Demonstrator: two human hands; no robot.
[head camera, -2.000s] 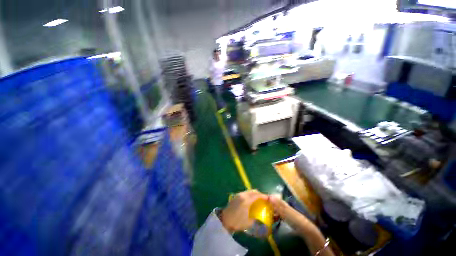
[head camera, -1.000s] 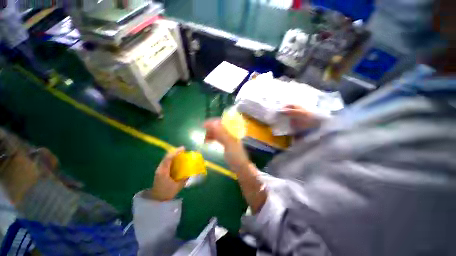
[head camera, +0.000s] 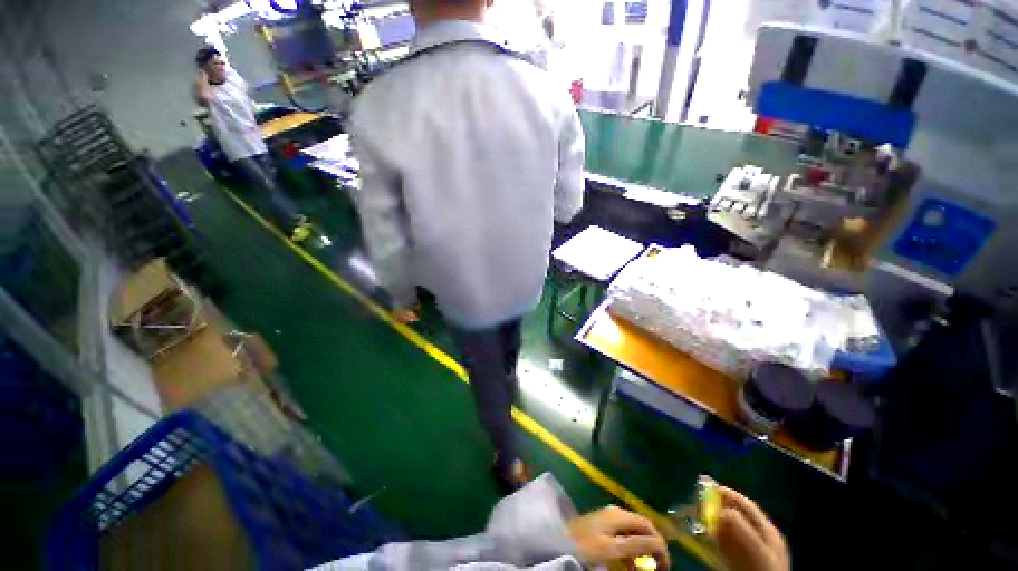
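Observation:
My left hand (head camera: 614, 538) is at the bottom edge, in a light grey sleeve, curled around a yellow tape roll (head camera: 644, 564). Only a small part of the roll shows; the picture's edge and my fingers hide the rest. My right hand (head camera: 750, 533) is just to its right, cut off by the bottom edge. Its fingers pinch a small yellow and clear strip piece (head camera: 709, 507), which is blurred. The two hands are apart.
A person (head camera: 474, 167) in a grey jacket stands in the aisle ahead; another person (head camera: 237, 117) is further back. An orange-topped table (head camera: 659, 359) at right bears bagged parts (head camera: 748, 312) and dark round containers (head camera: 779, 393). A blue crate (head camera: 274, 491) is lower left.
The person in grey has moved from close on my right to the aisle ahead, facing away. My view has swung and both hands are now lower right, with the tape roll mostly hidden.

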